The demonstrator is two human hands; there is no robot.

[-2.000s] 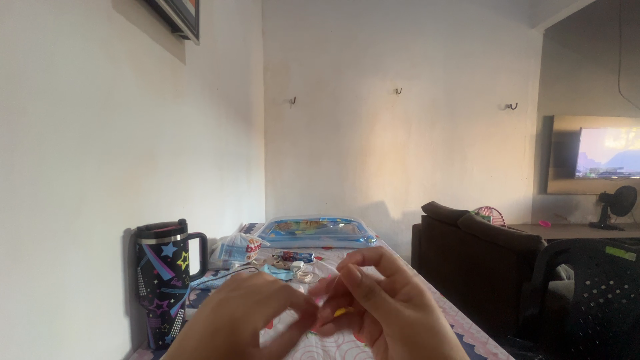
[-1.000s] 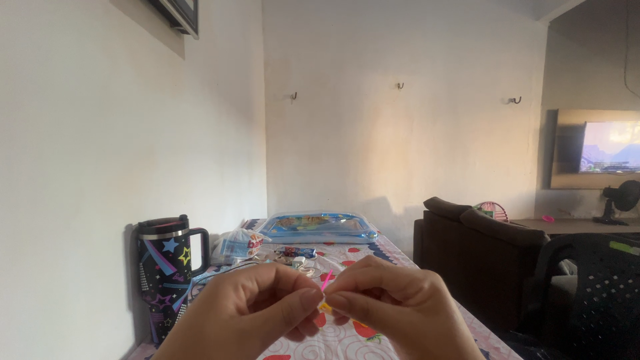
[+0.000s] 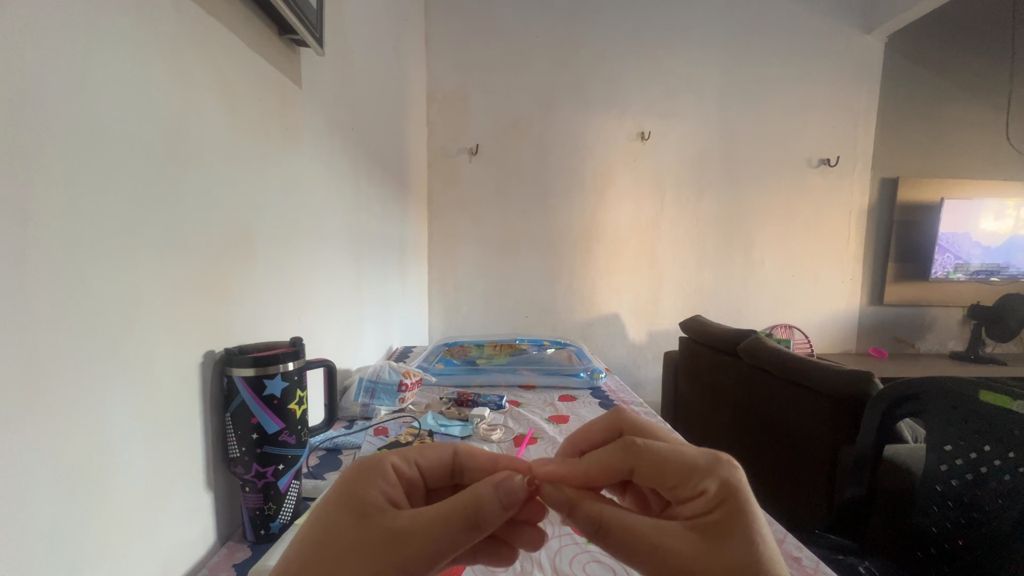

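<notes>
My left hand [image 3: 448,504] and my right hand [image 3: 640,488] meet fingertip to fingertip above the table, low in the head view. A thin pink stick-like piece [image 3: 526,442] stands up from between the fingertips; its lower end is hidden by them. The left thumb and forefinger pinch together on it. The right thumb and forefinger close on something small at the same spot, too covered to name. Under both hands lies a tablecloth [image 3: 596,548] with strawberries printed on it.
A black tumbler with stars [image 3: 268,448] stands at left by the wall. Beyond the hands are a plastic bag [image 3: 384,388], a white charger with cable [image 3: 490,424], a blue inflatable tray [image 3: 512,376]. A dark sofa [image 3: 752,416] and a black plastic chair [image 3: 944,456] are at right.
Two seconds ago the fingers were looser and blurred. The fingertips have come together, and the pink piece now shows upright above them.
</notes>
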